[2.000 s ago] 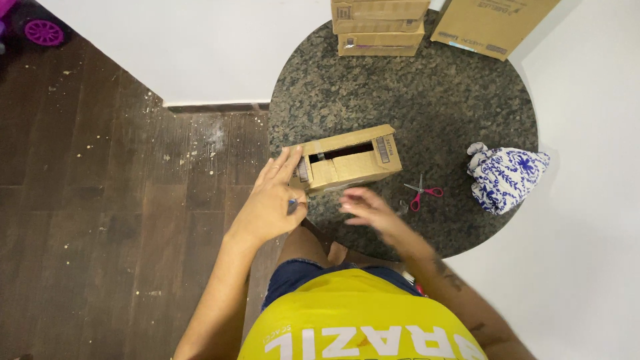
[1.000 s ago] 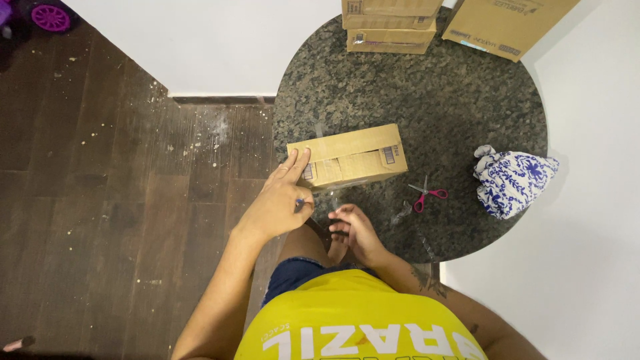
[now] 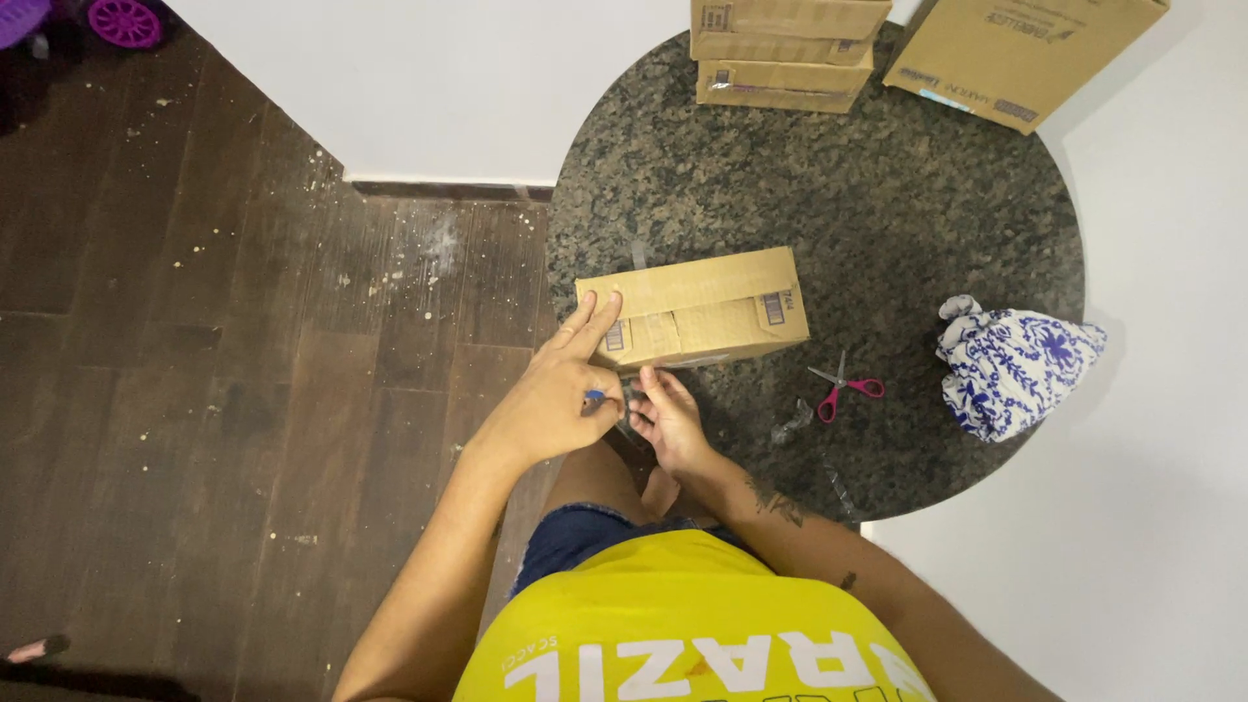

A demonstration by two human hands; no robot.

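Note:
A small cardboard box (image 3: 717, 312) lies near the left edge of the round granite table (image 3: 877, 195), its top flaps folded down. Two fingers of my left hand (image 3: 561, 390) press on the box's left end, while its other fingers curl around a small blue item that is mostly hidden. Just below the box's near side is my right hand (image 3: 673, 419), fingers bent; whether it pinches a bit of clear tape I cannot tell. Scissors with pink handles (image 3: 844, 388) lie spread to the right, beside crumpled clear plastic (image 3: 792, 421).
Stacked cardboard boxes (image 3: 785, 83) stand at the table's back, with a larger carton (image 3: 1024, 58) beside them. A blue-and-white patterned cloth bundle (image 3: 1019, 366) sits at the right edge. A white wall (image 3: 419, 88) meets the table on the left.
The box's top showed a wide dark gap two seconds ago; the flaps now lie nearly closed. My right hand has moved left, close to my left hand.

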